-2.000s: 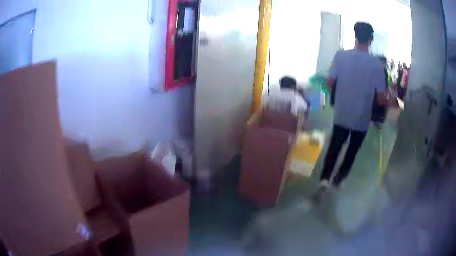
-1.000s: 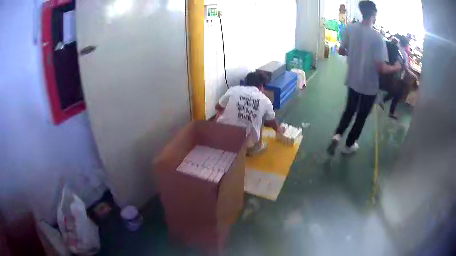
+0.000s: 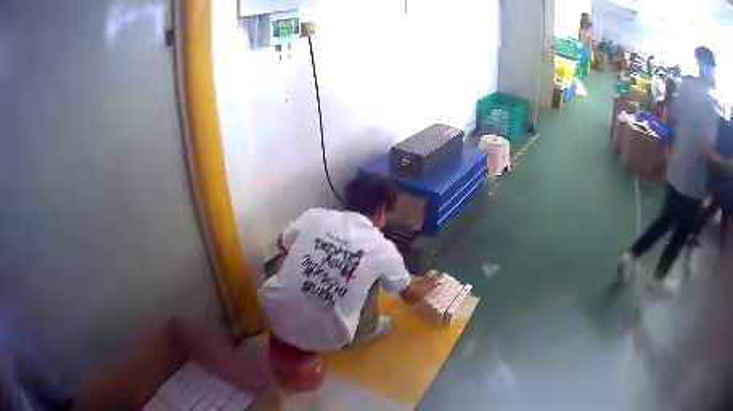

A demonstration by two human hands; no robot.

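Neither of my hands is in the picture. Nearest in front of me, at the lower left, is a tall open brown carton point(image 3: 120, 371), cut off by the bottom edge. White inner boxes point(image 3: 197, 391) lie packed in rows inside it. A person in a white printed T-shirt point(image 3: 325, 277) sits low on a red seat point(image 3: 297, 368) beyond the carton, back towards me. That person's hand touches a small group of white boxes point(image 3: 444, 297) standing on a yellow sheet point(image 3: 386, 353) on the floor.
A yellow post point(image 3: 210, 177) stands at left. Along the wall are a dark case point(image 3: 427, 150) on a blue box point(image 3: 462, 189), a white stool point(image 3: 494, 154) and a green crate point(image 3: 504, 116). A person in grey point(image 3: 690, 152) walks at right, near cartons point(image 3: 643, 152).
The view has moved forward through the doorway. The open carton has passed to the lower left. The seated person and blue box appear nearer, and the walking person is farther right in the picture.
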